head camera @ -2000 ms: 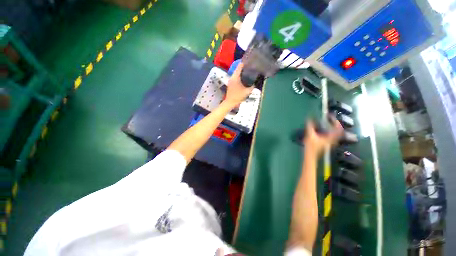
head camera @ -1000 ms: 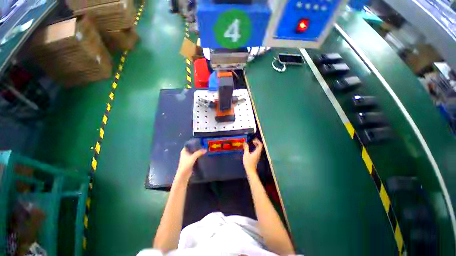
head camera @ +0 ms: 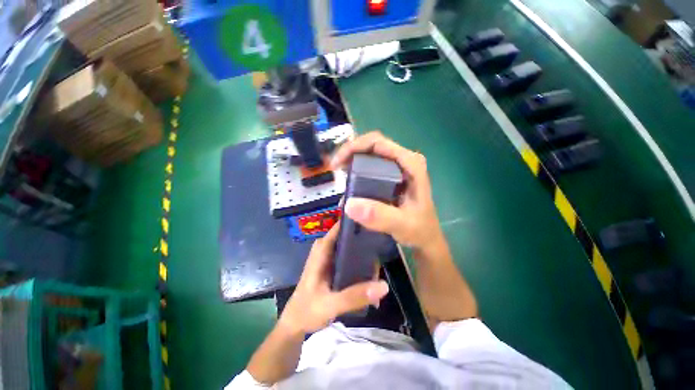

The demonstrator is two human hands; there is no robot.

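Note:
A dark plastic housing (head camera: 360, 247) is held up between both hands in front of the perforated base plate. My left hand (head camera: 328, 293) grips its lower end. My right hand (head camera: 404, 198) grips its upper end, thumb across the face. Behind it, another dark housing (head camera: 306, 143) stands upright in the orange fixture (head camera: 317, 174) on the perforated plate (head camera: 286, 194). The metal press head (head camera: 289, 110) is at that housing's top; whether they touch I cannot tell.
The blue machine head (head camera: 206, 38) with its green 4 is above. The green bench (head camera: 472, 206) at right bears several dark housings (head camera: 560, 129) and a black slab (head camera: 418, 57) with a pale loop. Cartons (head camera: 107, 114) stand at left, a green rack (head camera: 84, 297) at lower left.
Both hands have left the sides of the blue base and now hold a housing together, raised in front of the machine. The press head has come down to the housing in the fixture. The view has shifted.

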